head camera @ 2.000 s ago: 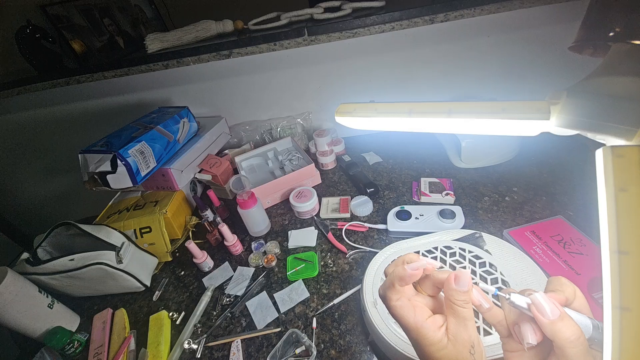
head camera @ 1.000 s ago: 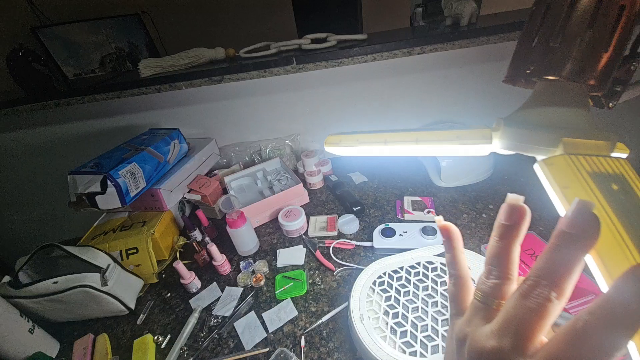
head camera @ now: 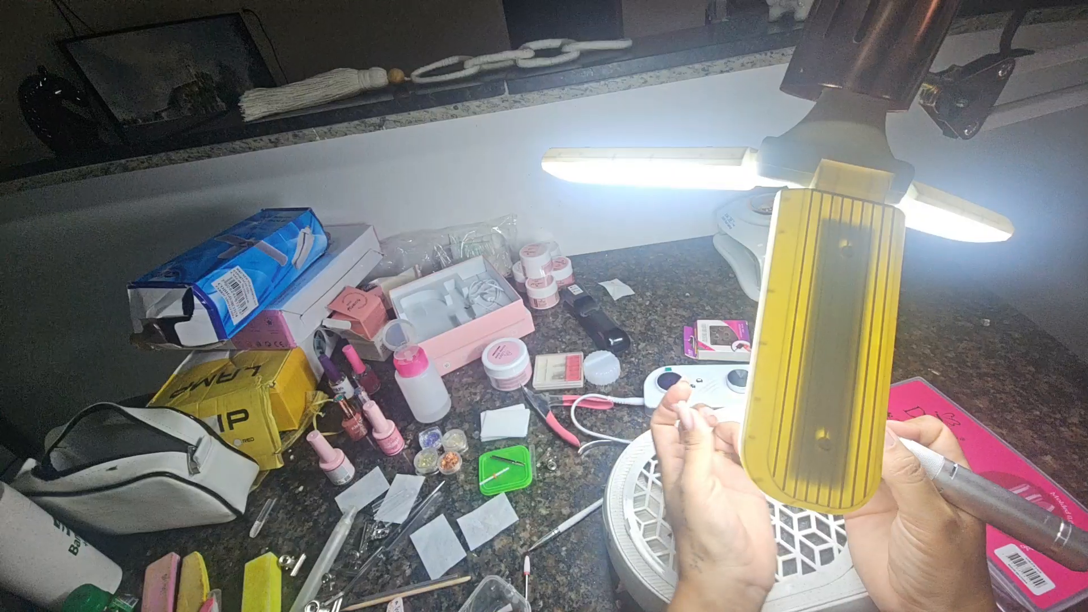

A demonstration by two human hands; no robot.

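My left hand [head camera: 714, 501] is raised over a round white nail dust collector [head camera: 633, 510] with a patterned grille. Its fingers are curled inward, thumb near the fingertips, and I see no tool in it. My right hand [head camera: 922, 518] holds a silver and white electric nail drill handpiece [head camera: 994, 493] between thumb and fingers. A yellow panel of the folding LED lamp [head camera: 824, 348] hangs in front of both hands and hides the drill's tip and some fingers. Behind my left hand lies the white drill control unit [head camera: 693, 382].
Left of the collector lie cuticle nippers [head camera: 557, 421], a green tray [head camera: 505, 469], a brush [head camera: 565, 525], paper squares [head camera: 487, 520] and polish bottles [head camera: 330, 459]. A pink case [head camera: 952, 408] lies at right. Boxes [head camera: 229, 276] and a white pouch [head camera: 144, 467] stand at left.
One second ago a hand was spread open at the lower right; now both hands are together over the dust collector. The view has shifted, and a lamp panel now covers part of them.
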